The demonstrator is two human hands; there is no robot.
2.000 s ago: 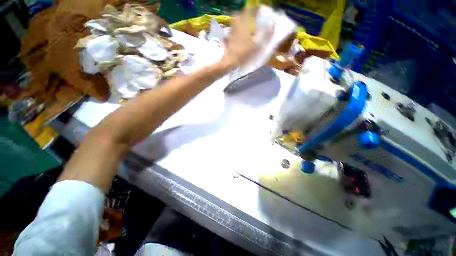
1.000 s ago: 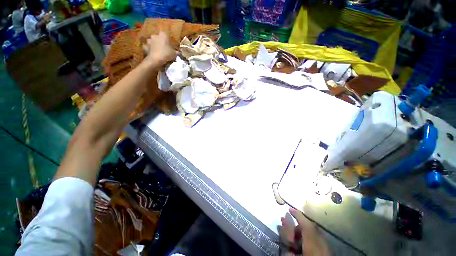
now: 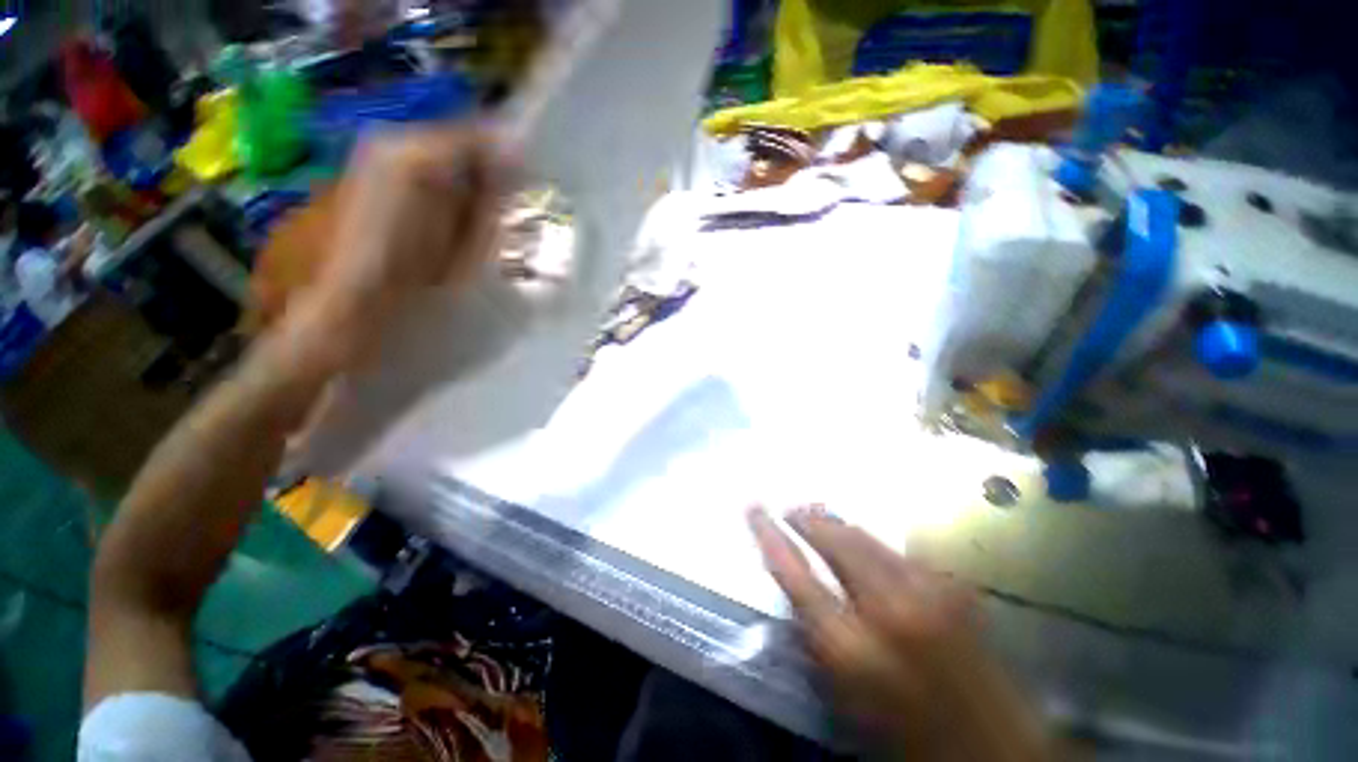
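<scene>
My left hand [image 3: 402,223] is blurred and raised at the left, closed on the edge of a large plush panel [image 3: 574,194]. The panel's smooth whitish back faces me; it spreads over the left of the table and hides most of the muzzle pile [image 3: 539,246]. My right hand [image 3: 864,596] is low on the white table near its front edge, fingers apart, with nothing visible in it. The lockstitch machine's white head [image 3: 1013,276] is to the right of both hands. Its presser foot area is blurred.
The blue thread take-up guard [image 3: 1110,320] crosses the machine head. A small black device [image 3: 1251,494] sits on the machine bed. Cut pieces and a yellow sack [image 3: 909,93] lie behind the table. The table-edge ruler [image 3: 581,573] runs along the front. Brown pieces [image 3: 432,707] are bundled below.
My left hand has lifted a plush panel from the brown stack and swung it up and rightward. My right hand has come further onto the table, fingers spread. The view has shifted.
</scene>
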